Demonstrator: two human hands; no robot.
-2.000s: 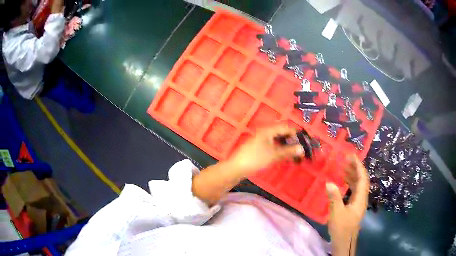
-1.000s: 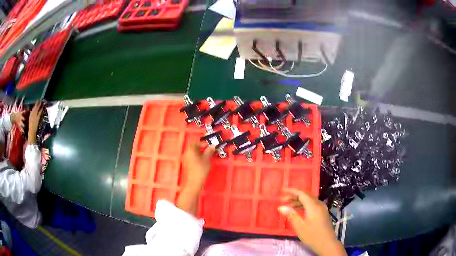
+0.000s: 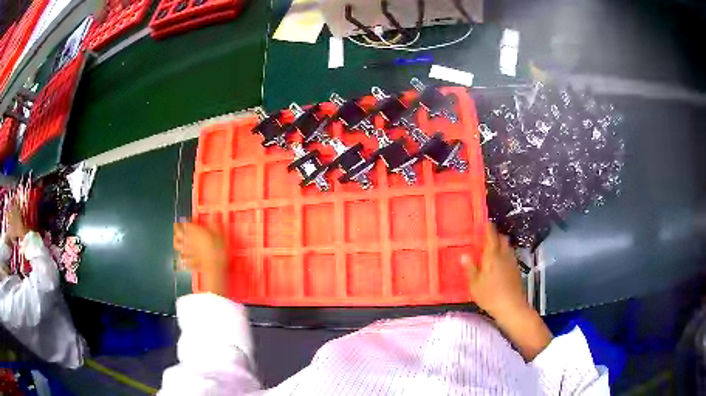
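Observation:
The orange-red compartment tray [image 3: 323, 201] lies on the bench in front of me. Its two far rows hold several black square units with silver-handled clips [image 3: 354, 162], set towards the right. The near rows and left columns show bare pockets. My left hand [image 3: 203, 251], slightly blurred, is at the tray's near left edge, fingers over the rim. My right hand [image 3: 495, 271] is around the near right edge, thumb on the tray. No unit or clip shows in either hand. The clip heap [image 3: 553, 151] lies right of the tray.
Behind the tray are a pale box [image 3: 402, 17] with black leads, a white cable, paper slips [image 3: 451, 75] and a blue pen [image 3: 415, 59]. More red trays [image 3: 193, 15] stand far left. A neighbouring worker's white sleeve [image 3: 39, 286] shows at left, beside pink-and-white strips.
My left hand has moved from the unit rows to the tray's left edge. My right hand has moved onto the right edge. The view has shifted, and the tray appears higher in it.

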